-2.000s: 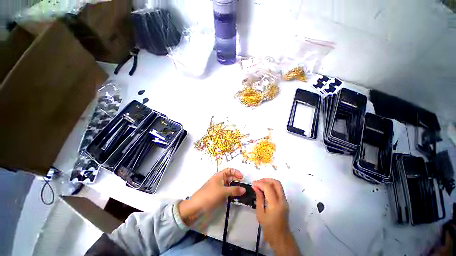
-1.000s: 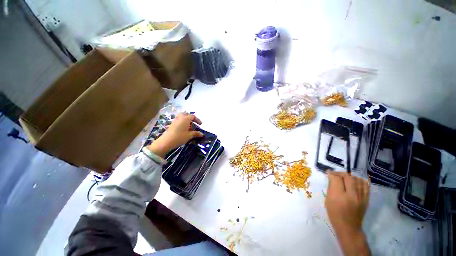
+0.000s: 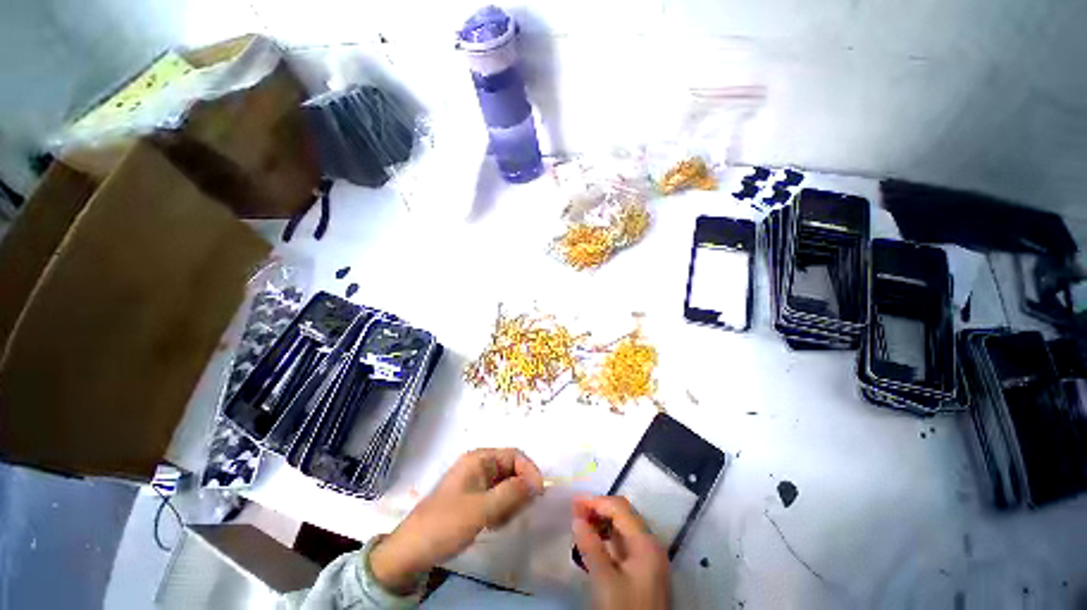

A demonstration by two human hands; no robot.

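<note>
My left hand [image 3: 471,500] pinches a thin yellow-gold sliver [image 3: 567,479] between thumb and fingers, its tip pointing right. My right hand [image 3: 620,548] is just right of it, fingertips together over the lower left part of a black phone frame [image 3: 677,450]; whether it pinches anything is too small to tell. The frame lies tilted on the table, solid dark band up and to the right. A larger heap of gold slivers [image 3: 525,355] and a smaller one [image 3: 625,369] lie beyond my hands.
Overlapping black frames [image 3: 372,399] are at left, frame stacks [image 3: 825,268] at right, with a single frame [image 3: 720,272] beside them. Zip bags [image 3: 600,226] and a purple bottle [image 3: 505,113] stand near the wall. A brown carton [image 3: 125,316] is at far left; loose black bits [image 3: 787,492] lie right.
My left hand has left the left frame rows and now holds a sliver nearer me. My right hand has come back from the right side, and a frame now lies in front of me.
</note>
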